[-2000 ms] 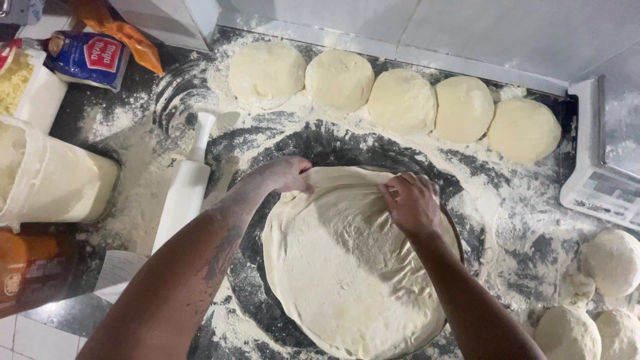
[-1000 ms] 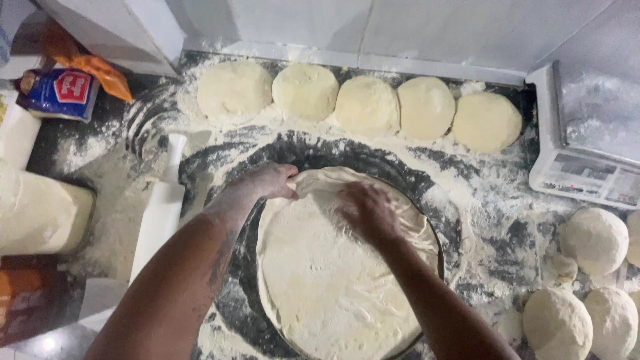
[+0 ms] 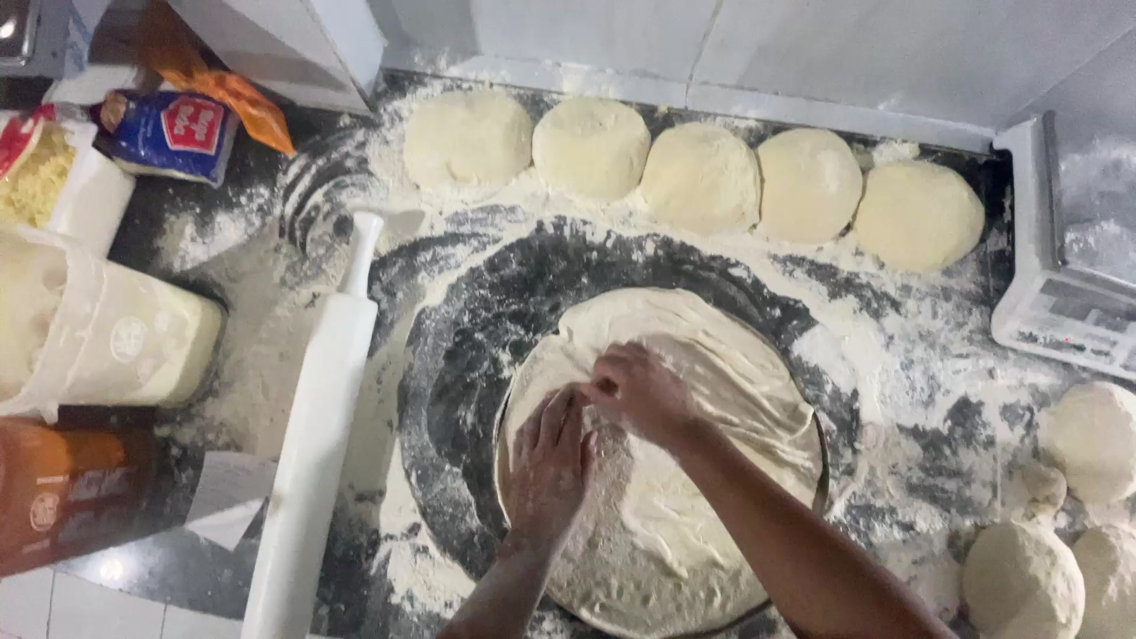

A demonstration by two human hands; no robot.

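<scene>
A thin sheet of dough (image 3: 692,532) covers a round pan (image 3: 824,470), whose dark rim shows at the right. My left hand (image 3: 550,453) lies over the left part of the sheet, its fingers extended and touching the dough. Beside its fingertips, my right hand (image 3: 639,390) is curled at the dough's upper left; its fingertips are partly hidden, and whether they pinch the dough is unclear. Wrinkles run across the upper right of the sheet. To the left lies a white rolling pin (image 3: 315,444).
Several dough balls (image 3: 701,177) line the wall; more dough balls (image 3: 1021,577) sit at the lower right beside a white scale-like device (image 3: 1065,293). At the left are a flour-dusted plastic tub (image 3: 133,328), an orange container (image 3: 71,488), a blue packet (image 3: 169,133) and a tray of shredded cheese (image 3: 89,195).
My left hand has moved from the sheet's upper left edge down onto its left part. My right hand has moved left across the dough, close beside my left.
</scene>
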